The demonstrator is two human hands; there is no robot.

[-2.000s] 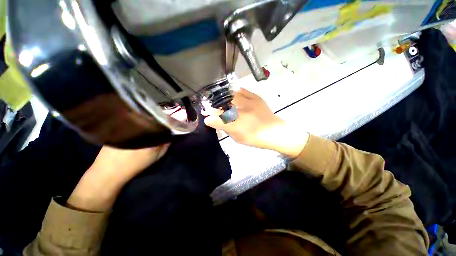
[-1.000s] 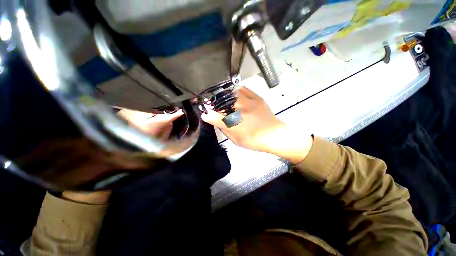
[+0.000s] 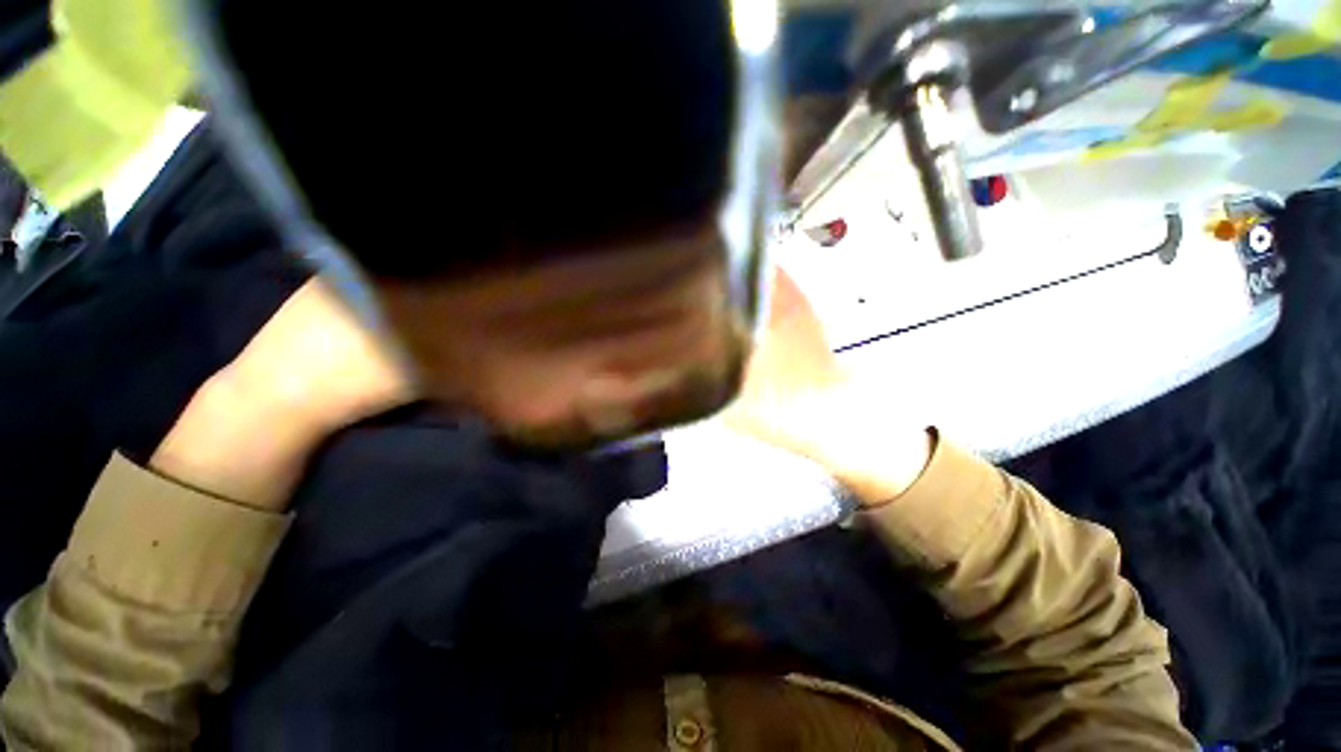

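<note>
A black garment [image 3: 427, 544] lies in a large soft heap from the white machine table [image 3: 1015, 353] down over my lap. A shiny curved metal part [image 3: 588, 338] of the sewing machine looms close to the camera and hides the needle area. My left hand [image 3: 294, 375] lies on the garment left of this part, with its fingers hidden. My right hand [image 3: 802, 389] is right of the part, on the table, with its fingers also hidden behind it. What the fingers hold cannot be seen.
A silver threaded rod [image 3: 941, 169] and bracket stand on the machine head at the upper right. Small red and blue handles [image 3: 988, 190] lie near the machine base. More black fabric hangs at the right [image 3: 1235, 514] and left. Yellow material [image 3: 96, 103] shows at the upper left.
The view has shifted, so the shiny metal part now covers the centre and hides the presser area and my right fingertips. My left wrist and the back of my hand show more.
</note>
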